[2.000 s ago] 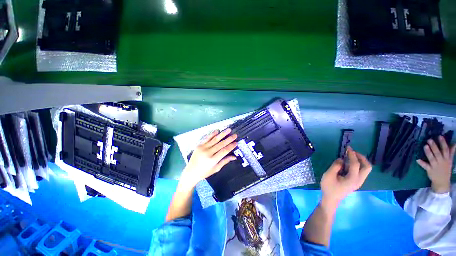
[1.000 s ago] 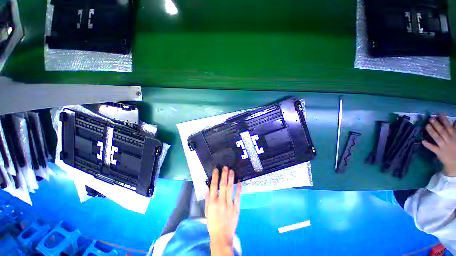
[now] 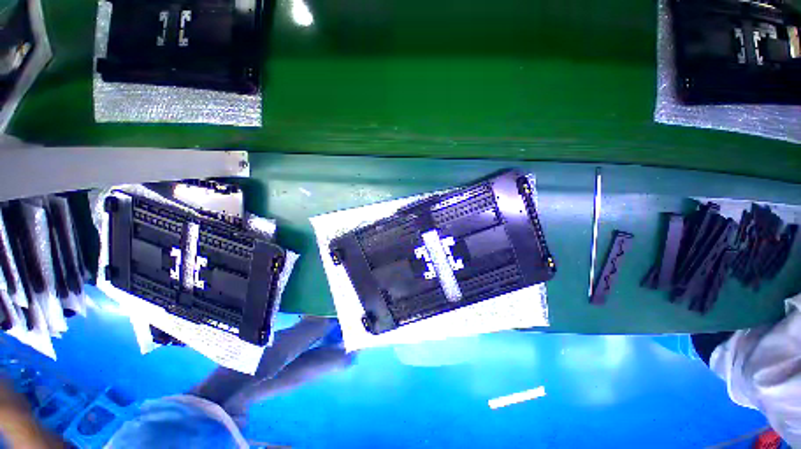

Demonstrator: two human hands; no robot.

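Note:
A black ribbed panel [image 3: 487,237] lies tilted on a white bubble sheet [image 3: 338,302] on the green bench, with white bracket-shaped pieces and a pale bar at its centre. No hand touches it. A blurred skin-coloured shape [image 3: 16,423] is cut off at the lower left corner; it may be my left hand or arm, and its fingers cannot be made out. My right hand is not in view. A black toothed strip [image 3: 612,267] lies on the bench beside an upright thin white rod [image 3: 595,232].
Another panel [image 3: 154,254] lies at left, near stacked panels [image 3: 39,254] and a grey metal rail [image 3: 123,165]. Black strips [image 3: 703,254] are piled at right, near a person's white sleeve [image 3: 773,368]. Panels ride the green belt [image 3: 439,88]. Blue fabric [image 3: 176,428] shows low at left.
The hand on the middle panel has left it; the blue sleeve has moved left. The other person's hand has left the strips. The belt panels have shifted right. The middle panel has not moved since one second ago.

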